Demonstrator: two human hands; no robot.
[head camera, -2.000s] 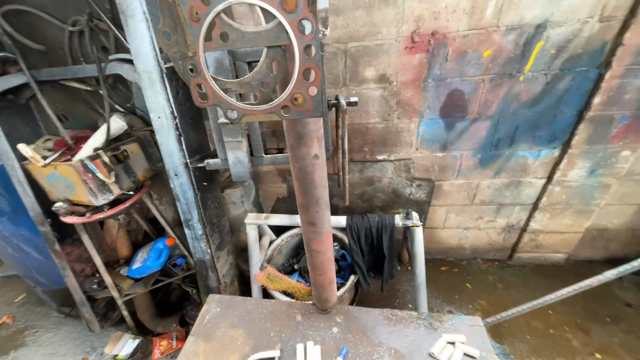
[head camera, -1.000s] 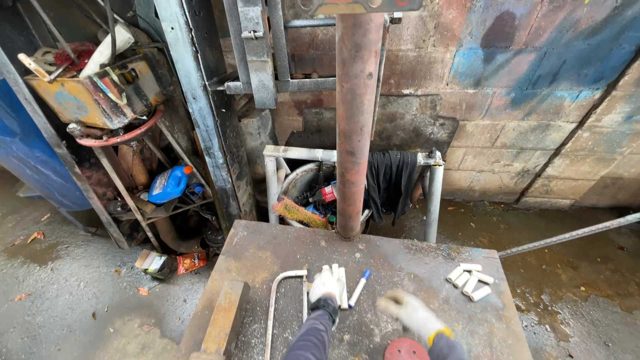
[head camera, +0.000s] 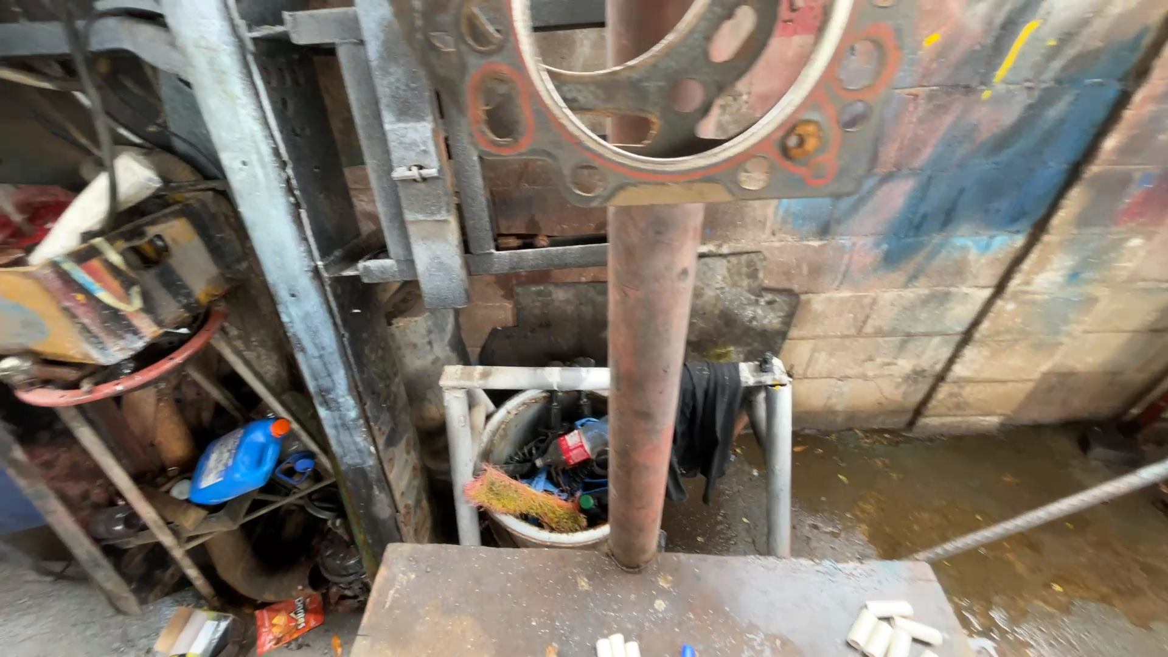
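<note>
Neither of my hands shows in this view. A metal tabletop (head camera: 511, 593) fills the bottom centre, with a rusty steel post (head camera: 643, 383) rising at its far edge. High in front of the post is a flat engine head gasket (head camera: 584, 173) with large round openings and reddish sealing lines. Short white sticks (head camera: 878, 634) lie in a small pile at the table's right side. More white sticks (head camera: 618, 647) are cut off by the bottom edge, next to the blue tip of a pen or marker (head camera: 688, 651).
Behind the table, a round bin (head camera: 511, 429) of waste stands inside a pipe frame (head camera: 777, 474) with a black cloth (head camera: 710, 411) over it. A blue jug (head camera: 239, 461) sits on a cluttered rack at left. A metal bar (head camera: 1049, 516) slants in from the right.
The view has tilted up since one second ago. Both gloved hands, seen then over the table near the white sticks and the marker, are out of the frame now.
</note>
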